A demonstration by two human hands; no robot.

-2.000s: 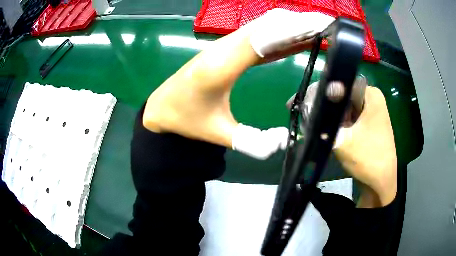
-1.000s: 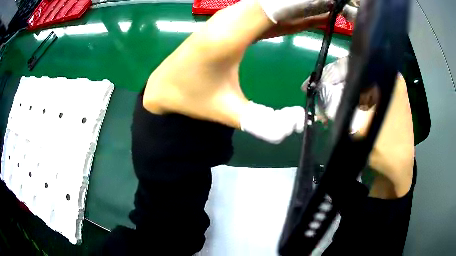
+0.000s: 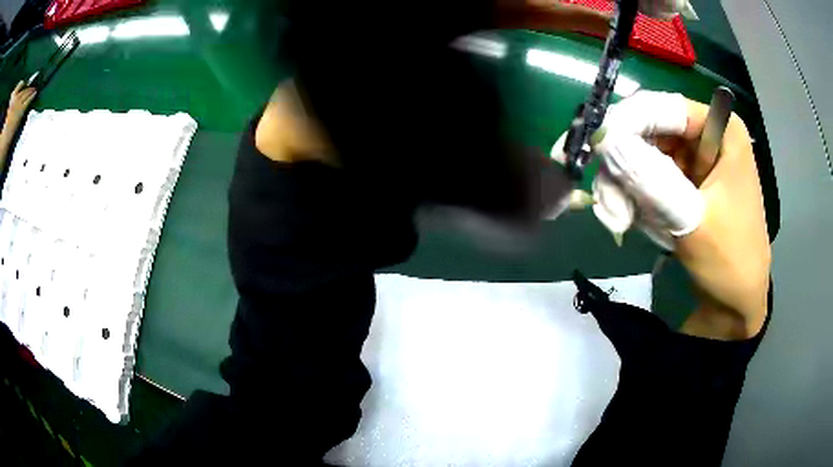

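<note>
A black phone middle frame (image 3: 598, 100) is seen edge-on at upper right, raised above the mat. My left hand (image 3: 553, 196) is mostly hidden behind a large blurred black shape. Its thumb tip shows at the frame's lower end and white-covered fingertips at its top, so it grips the frame. My right hand (image 3: 662, 164), with white finger cots, is closed around a slim grey tool (image 3: 716, 123) beside the frame. The tool's handle sticks up between thumb and palm. Its working tip cannot be made out.
White foam sheet (image 3: 493, 365) at the near edge. White blister tray (image 3: 82, 237) at left. Red baskets (image 3: 662, 36) lie at the far right and far left. Another person's hand (image 3: 18, 98) touches a black frame (image 3: 57, 60) at far left. A grey panel (image 3: 804, 228) stands at right.
The held frame has turned to a narrow edge, higher up. A blurred black shape now covers the middle and my left hand. Another person's hand has appeared at far left.
</note>
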